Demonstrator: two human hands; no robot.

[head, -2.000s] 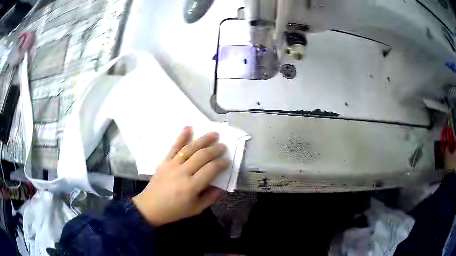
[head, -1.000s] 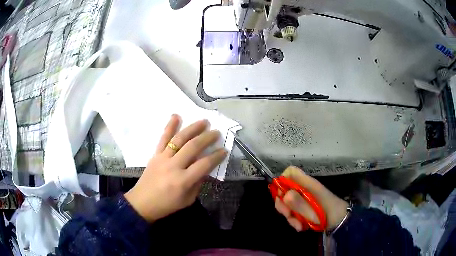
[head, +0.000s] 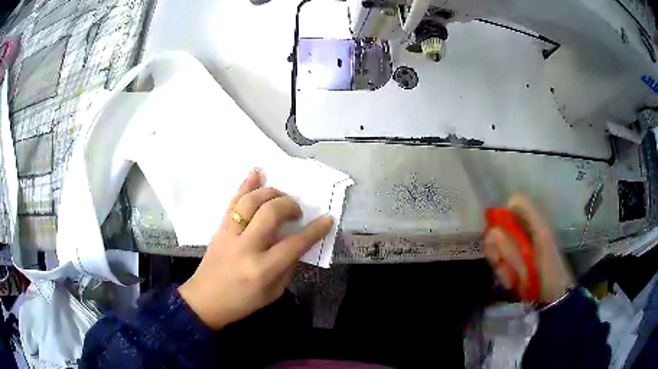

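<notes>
A white fabric piece [head: 209, 144] lies on the table left of the machine bed, with a stitched seam along its right end. A white strip [head: 79, 187] loops from it over the left side. My left hand [head: 252, 245] lies on the fabric near the seam, fingers bent, fingertips pressed on the cloth. My right hand [head: 534, 252], blurred, holds the red-handled scissors [head: 514, 252] at the table's front edge, to the right of the fabric. Their blades point up and left and are blurred; whether they are open cannot be told.
The sewing machine's needle plate [head: 325, 63] and a ribbed knob [head: 432, 47] are at the top centre. A checked cloth surface [head: 43, 86] is at the left. White heaps lie low left [head: 54, 324] and low right. A dark square [head: 632, 199] is at the right edge.
The scissors came into view in my right hand, touched the seam end, and are now farther right, away from the fabric. My left hand stays on the cloth, its fingers more bent.
</notes>
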